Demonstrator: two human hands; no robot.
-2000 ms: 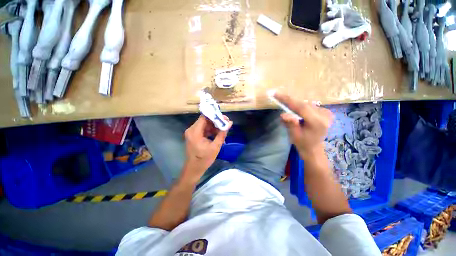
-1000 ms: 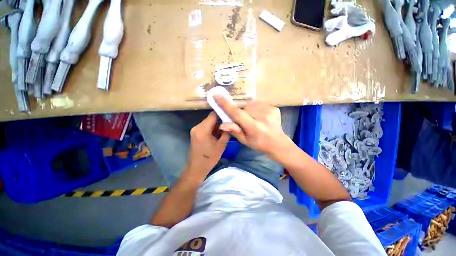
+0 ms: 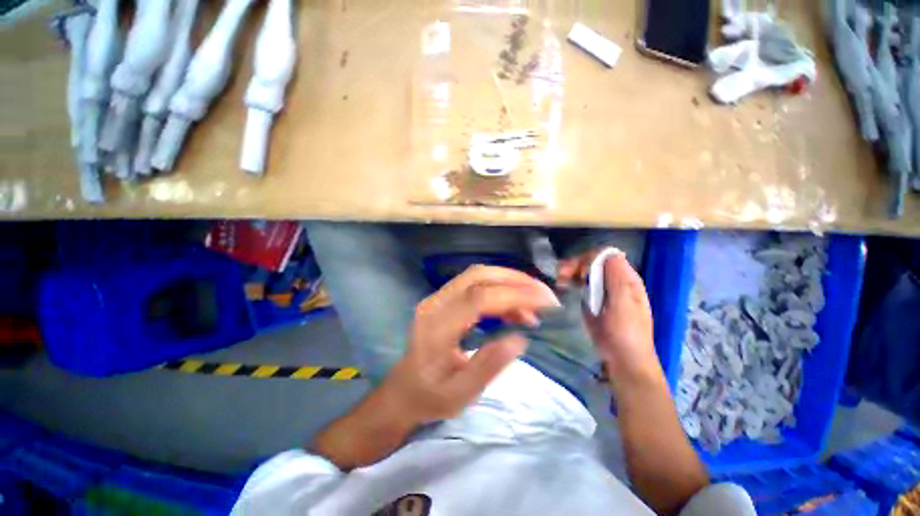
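Observation:
My right hand (image 3: pixel 617 302) holds a small white oval cap (image 3: pixel 599 281) on edge over my lap, just below the bench edge. A blurred greyish piece also shows at its fingertips; I cannot tell what it is. My left hand (image 3: pixel 469 338) is empty, blurred, its fingers apart, to the left of the cap. A white ring-shaped blob (image 3: pixel 492 155) with thin sticks beside it lies on the clear film (image 3: pixel 435 111) near the bench edge.
Grey-white handle parts (image 3: pixel 269 76) lie at the bench's left, more (image 3: pixel 876 76) at the right. A white block (image 3: pixel 594 45), phone (image 3: pixel 675 28) and gloves (image 3: pixel 759 58) lie at the back. A blue bin (image 3: pixel 843 333) of grey pieces stands right of my knees.
My hands have come apart. My right hand has moved right with the white cap. My left hand has let go and opened. The view has shifted, so the bench items appear further right.

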